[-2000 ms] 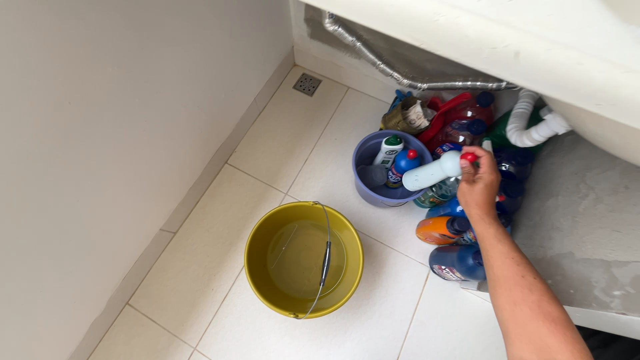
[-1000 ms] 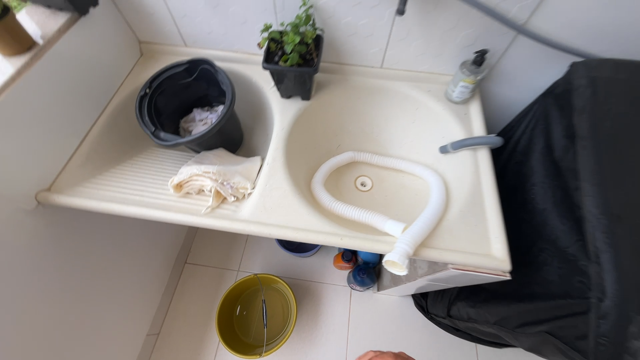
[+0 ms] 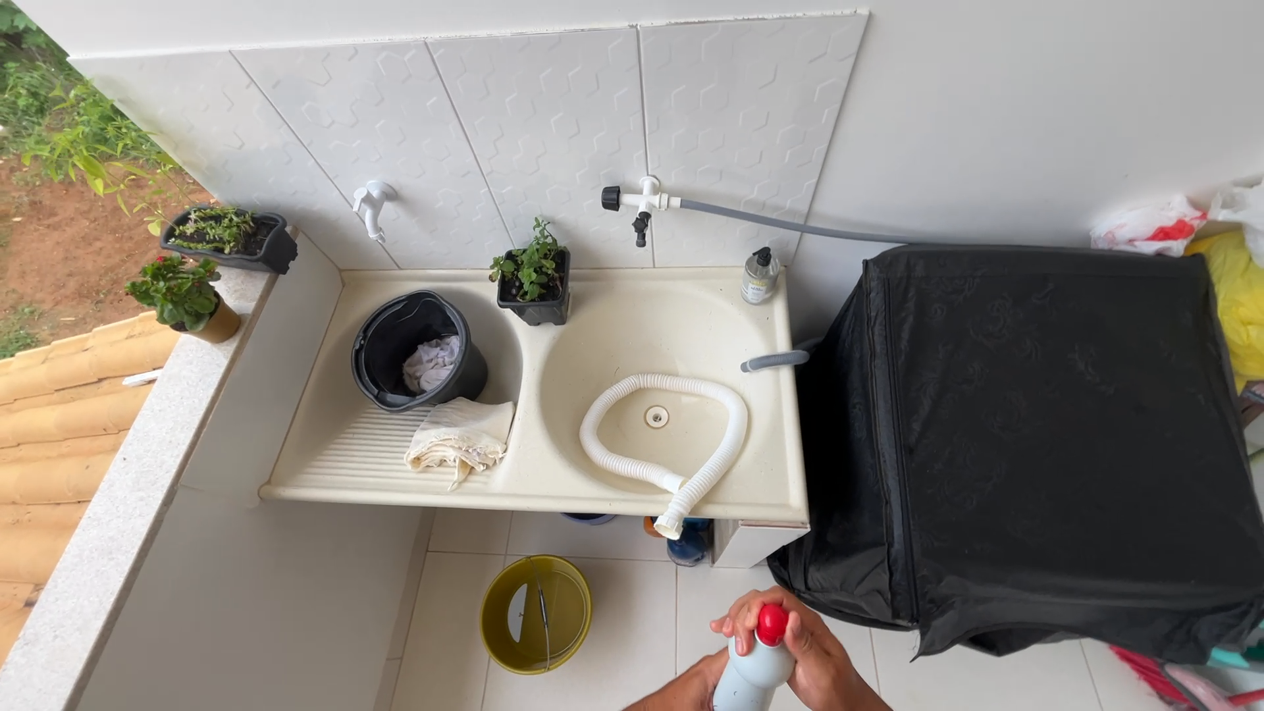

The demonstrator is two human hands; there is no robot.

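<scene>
A light bottle [image 3: 752, 677] with a red cap [image 3: 772, 624] is upright at the bottom of the view, between both hands. My right hand [image 3: 815, 657] wraps the bottle's neck and cap, its fingers curled over the top. My left hand [image 3: 703, 679] holds the body from the left side, partly hidden by the bottle and cut by the lower edge. A yellow-green bucket [image 3: 590, 612] with a wire handle stands on the tiled floor, left of the hands.
Above is a double laundry sink [image 3: 395, 499] holding a black bucket [image 3: 474, 370], folded cloth [image 3: 464, 434], a potted plant [image 3: 533, 272], a white corrugated hose [image 3: 726, 464] and a pump bottle [image 3: 759, 276]. Blue and orange bottles [image 3: 688, 545] show beneath. A black-covered appliance [image 3: 1047, 425] stands right.
The bottle with the red cap, held by one hand near the bottles under the sink two seconds ago, is now between both hands in front of the sink. The view has risen.
</scene>
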